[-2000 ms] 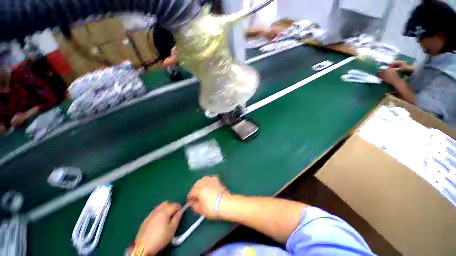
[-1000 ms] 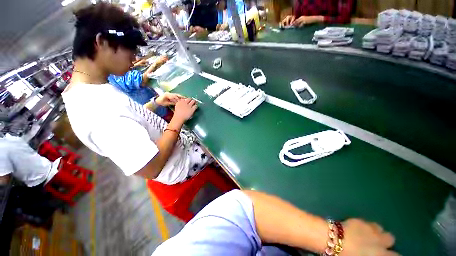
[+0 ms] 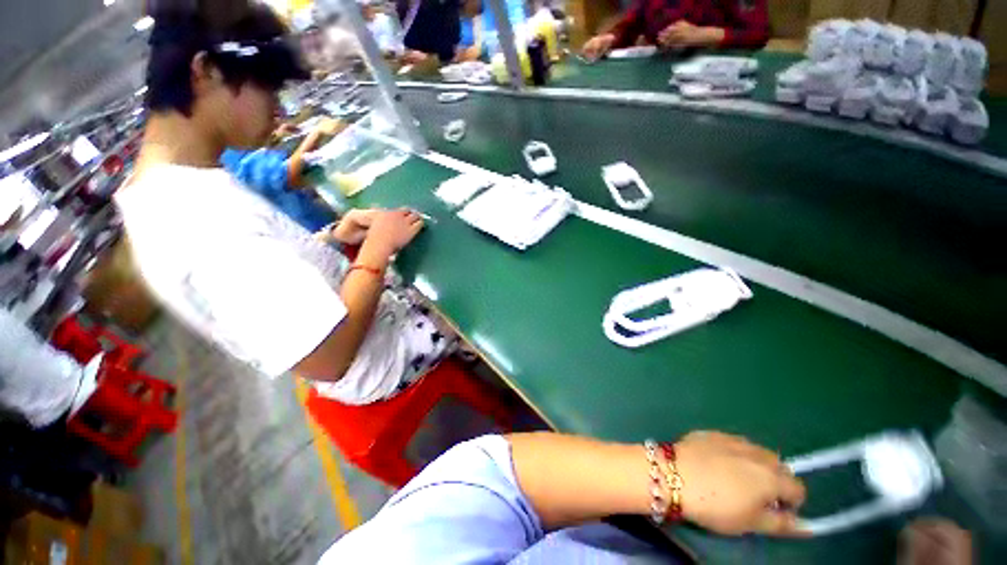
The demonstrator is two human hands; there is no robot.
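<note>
My left hand (image 3: 738, 486), with bracelets at the wrist, is at the lower right over the green bench. Its fingers are on the left end of a coiled white cable (image 3: 823, 455). The round white head lies at the cable's right end, flat against the loop. My right hand (image 3: 936, 545) shows only as blurred fingertips at the bottom right edge, below the cable; its hold cannot be told. Another stack of white cable loops (image 3: 674, 307) lies on the bench (image 3: 552, 331) beyond my left hand.
A seated person (image 3: 243, 232) works at the left on a red stool (image 3: 381, 425). White cable bundles (image 3: 513, 210) lie near them. Single coils (image 3: 627, 185) lie on the far green lane beyond a pale strip. Clear plastic (image 3: 981, 441) is at the right edge.
My left hand has moved slightly left and up and now touches a coiled cable that was not in view before. Fingertips of my right hand have appeared. The view has shifted slightly.
</note>
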